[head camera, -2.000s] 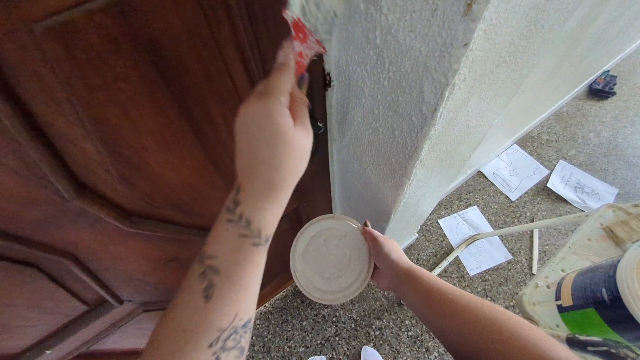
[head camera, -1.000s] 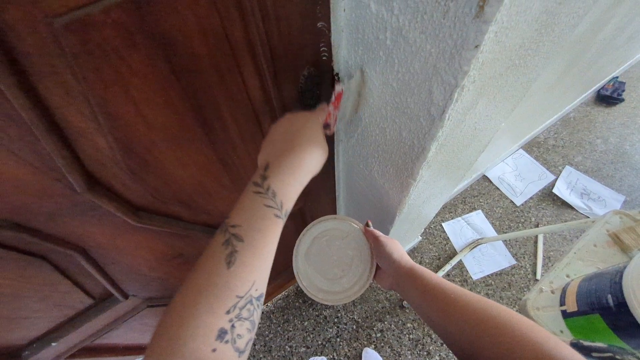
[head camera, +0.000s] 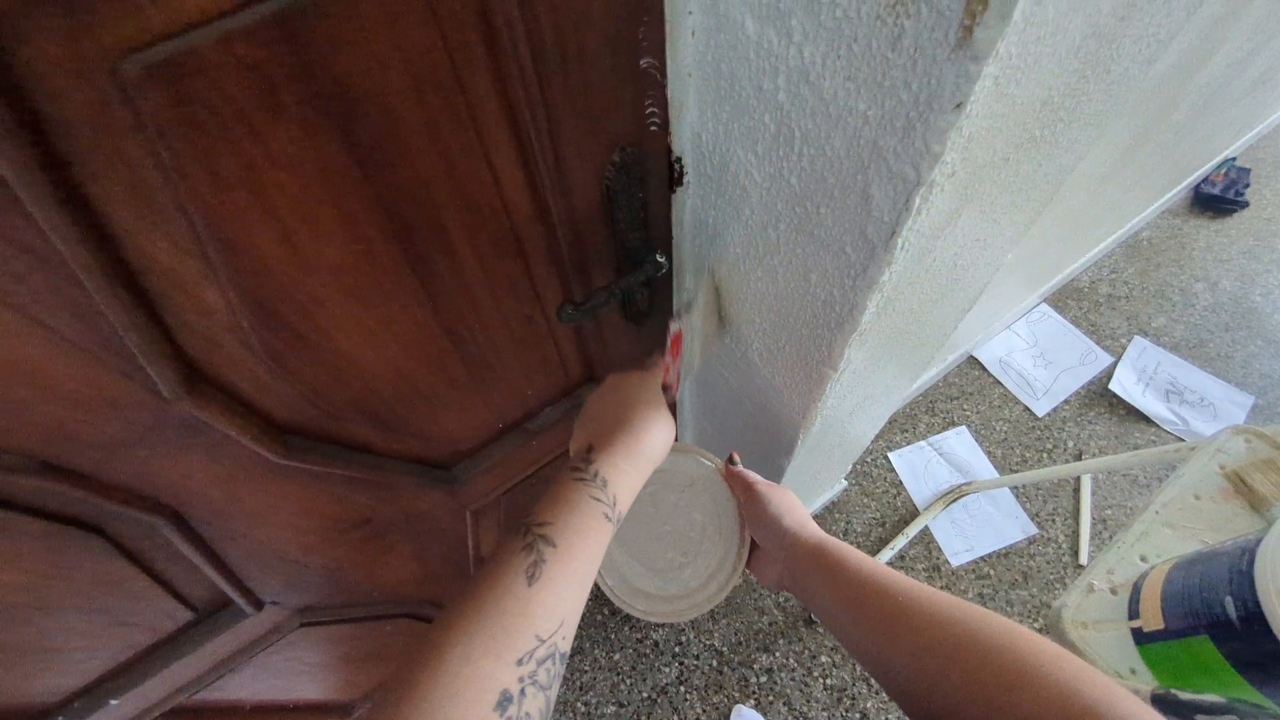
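My left hand, on a tattooed forearm, is closed around a small red-handled tool, held against the edge where the brown wooden door meets the white textured wall. Most of the tool is hidden, so its kind cannot be told. Just below, my right hand grips the rim of a round whitish lid or shallow container, partly covered by my left forearm. A dark metal door handle is above my left hand.
Several printed paper sheets lie on the speckled floor. At the right are a paint-stained tray, a brush, a dark and green bucket, a pale pole and a thin stick.
My left hand has moved down along the door's edge with the red-handled tool, from above the door handle to below it. My right hand still holds the round lid or container.
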